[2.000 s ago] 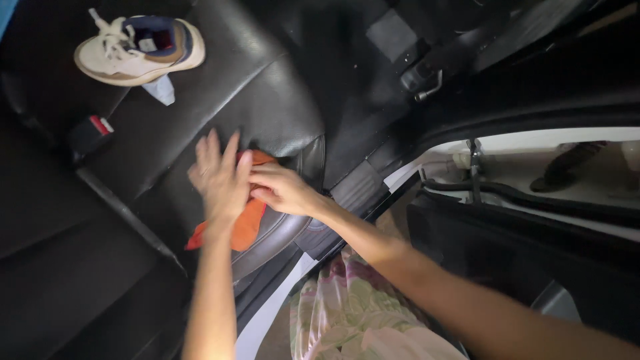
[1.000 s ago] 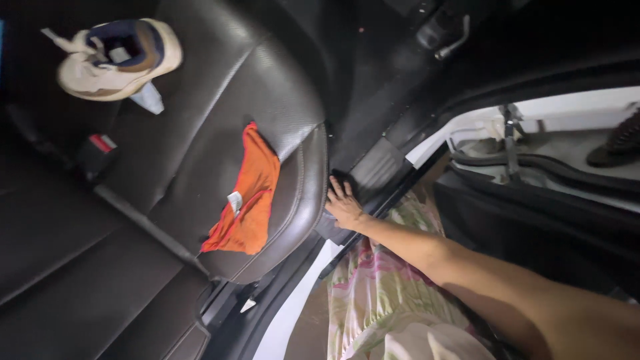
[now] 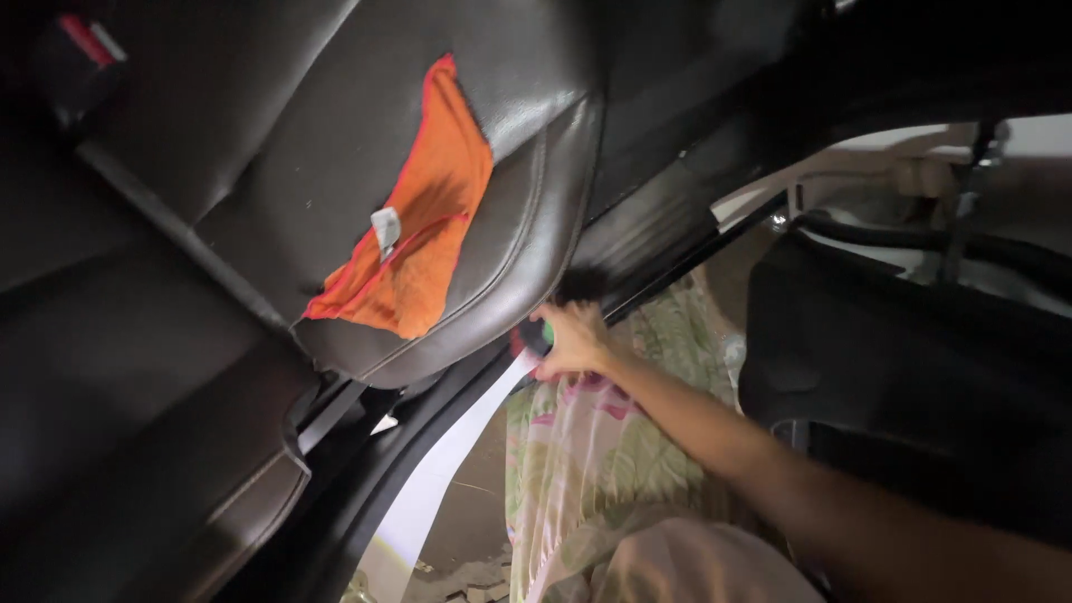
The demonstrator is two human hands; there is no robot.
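An orange cloth (image 3: pixel 435 226) with a red edge and a small white tag lies crumpled on the dark leather car seat (image 3: pixel 285 176). To the right of the seat's rounded edge, my right hand (image 3: pixel 574 339) reaches down at the door sill. Its fingers curl around a dark round thing (image 3: pixel 534 337) with red and green parts, which is partly hidden by the hand and blurred. My left hand is out of view.
A seat belt buckle (image 3: pixel 88 46) with a red button stands at the upper left. The white door sill edge (image 3: pixel 435 469) runs below the seat. The open door (image 3: pixel 904 360) is on the right. Patterned fabric clothing (image 3: pixel 603 452) hangs beside the sill.
The left hand was on the orange cloth two seconds ago and has left the view. The right hand has moved from the cloth to the sill, where it now grips a dark round thing. The view has moved closer.
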